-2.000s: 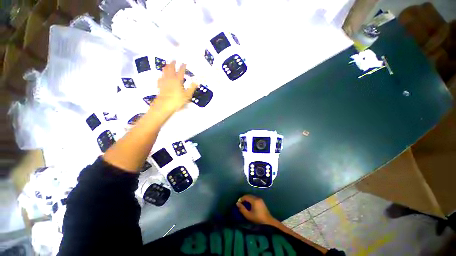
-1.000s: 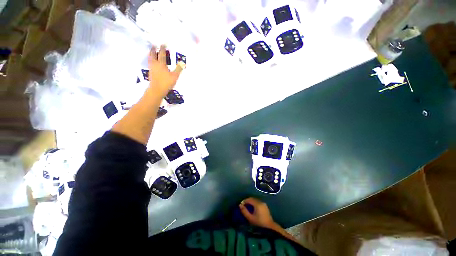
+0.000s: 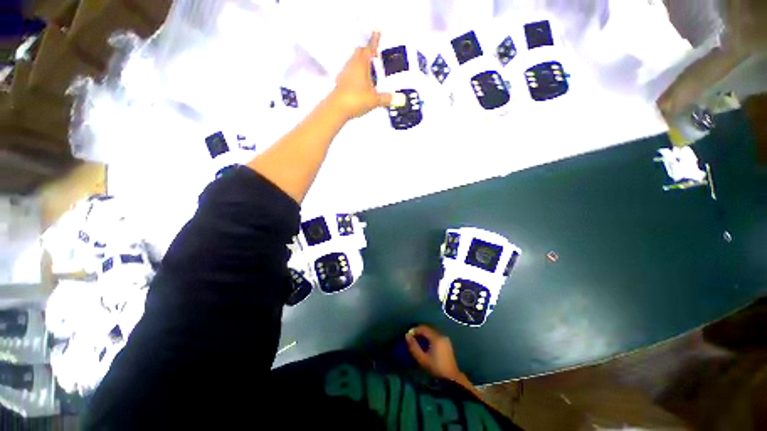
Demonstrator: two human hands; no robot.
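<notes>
My left hand [image 3: 355, 87] reaches over the white sheeting and holds a white security camera [image 3: 404, 109] by its left side, thumb at its lower black face. Two more cameras stand to its right, one in the middle [image 3: 490, 89] and one at the end [image 3: 547, 80]. My right hand [image 3: 436, 352] is low, close to my body, closed around a dark purple cloth [image 3: 426, 338], mostly hidden. One camera [image 3: 476, 276] lies face up on the green mat. Another [image 3: 334, 268] lies left of it, with one more partly behind my left sleeve.
Several cameras and clear plastic bags lie on the white sheeting [image 3: 521, 139]. A heap of white cameras [image 3: 101, 278] is at the left. A small bottle [image 3: 691, 125], white crumpled material [image 3: 681, 167] and thin sticks lie at the right end of the green mat [image 3: 589, 219].
My left hand has moved right with a camera, beside the two others. Two seconds ago only one camera stood there. My right hand stays low with the cloth. The view has shifted.
</notes>
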